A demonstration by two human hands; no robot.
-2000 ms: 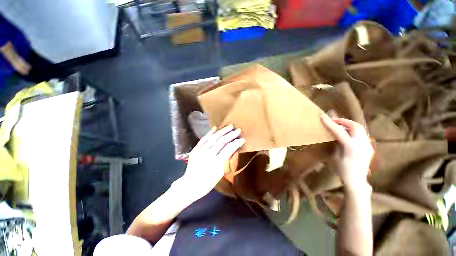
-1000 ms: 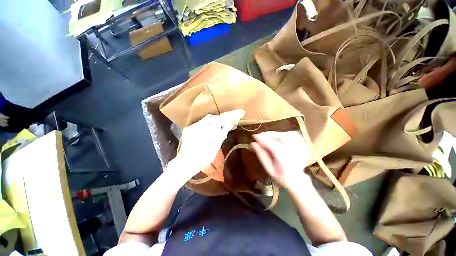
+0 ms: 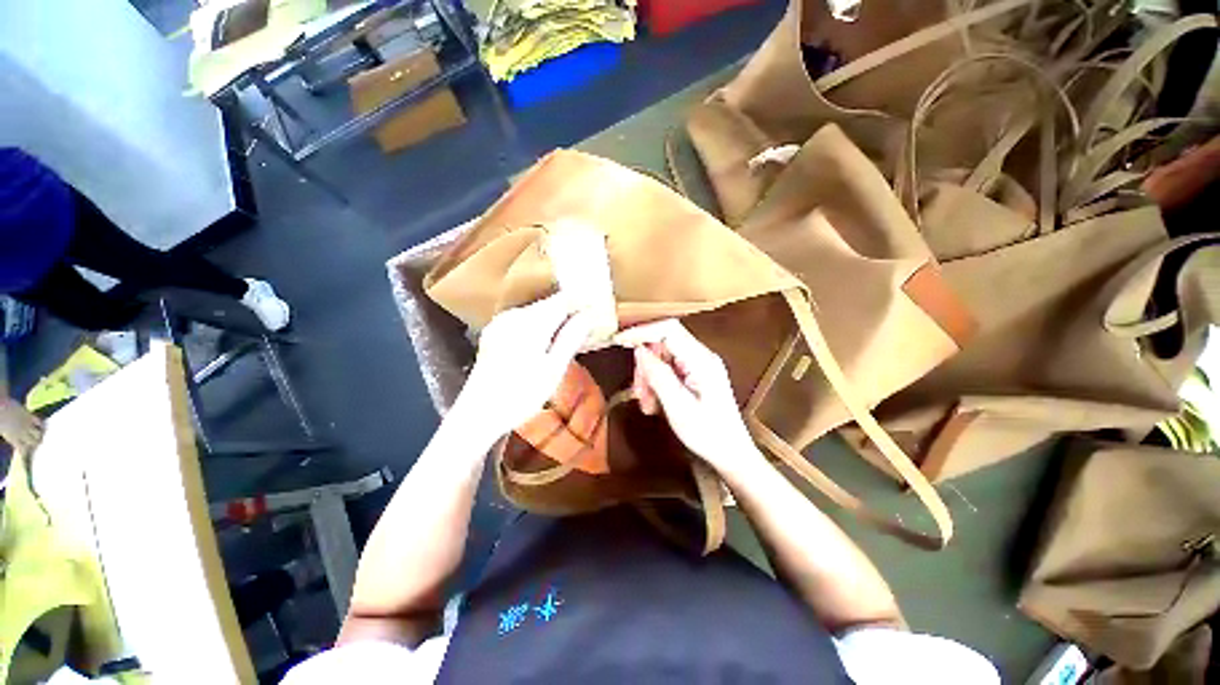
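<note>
A tan-brown tote bag (image 3: 682,248) lies in front of me with its dark opening facing me. A pale label (image 3: 581,268) stands up at the stitched rim. My left hand (image 3: 529,351) grips the rim at the base of the label. My right hand (image 3: 689,388) is beside it, with thumb and finger pinched near the rim; whether it holds a thread or the edge is too small to tell. An orange-brown trim patch (image 3: 573,426) shows below my left hand. A thin shoulder strap (image 3: 870,422) loops down on the right.
More brown bags (image 3: 1044,321) are heaped on the green table (image 3: 923,589) at the right. A scrap bin (image 3: 418,321) stands behind the bag's left side. A pale bench (image 3: 127,509) is at the left. Another person's legs (image 3: 127,254) and a hand show at the left edge.
The bag was turned so its opening faces me. My right hand left the bag's right corner and came in beside my left hand. The label now stands upright. A person has appeared at the left.
</note>
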